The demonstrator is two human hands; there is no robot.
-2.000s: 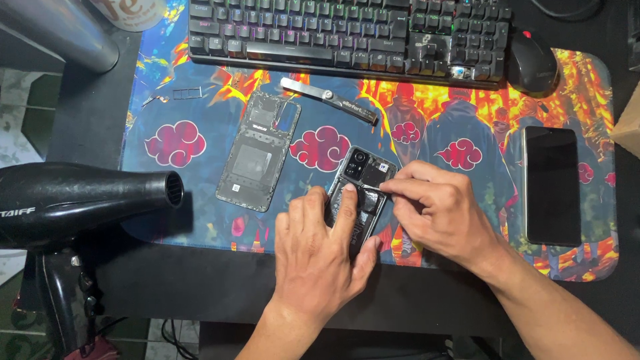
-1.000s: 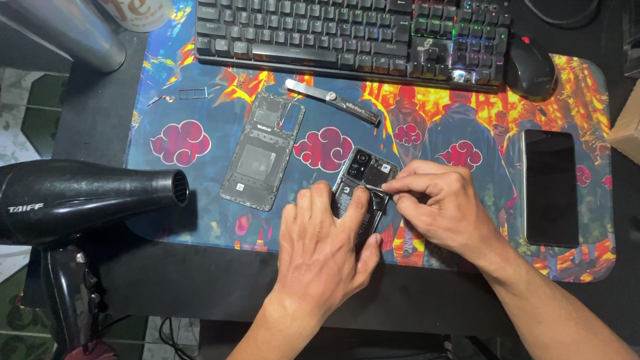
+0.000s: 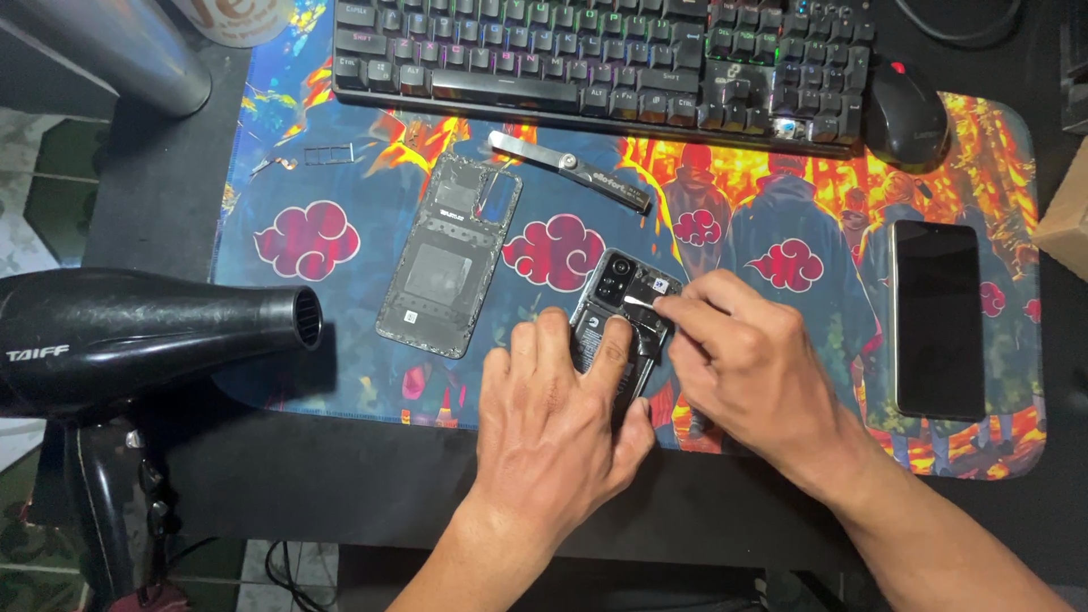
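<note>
An opened smartphone [image 3: 639, 289] lies tilted on the printed desk mat, its camera module and battery exposed. My left hand [image 3: 557, 408] rests over its lower part, fingers spread, with the index fingertip pressing just below the cameras. Between the thumb and finger of my right hand [image 3: 739, 357] is a small thin tool [image 3: 639, 302] with a pale tip, which touches the phone beside the camera module. Its exact kind cannot be told. Left of the phone lies a detached phone back cover [image 3: 450, 255], inner side up. A folding metal blade tool [image 3: 569, 168] lies above them.
A black hair dryer [image 3: 161, 331] is at the left. A keyboard [image 3: 544, 68] and mouse [image 3: 906, 115] lie along the back. Another smartphone [image 3: 938, 319] lies at the right. A SIM tray [image 3: 329, 154] sits at the upper left, near a mug [image 3: 242, 17].
The pale tip of the tool in my right hand now shows beside the camera module. My left hand stays on the phone.
</note>
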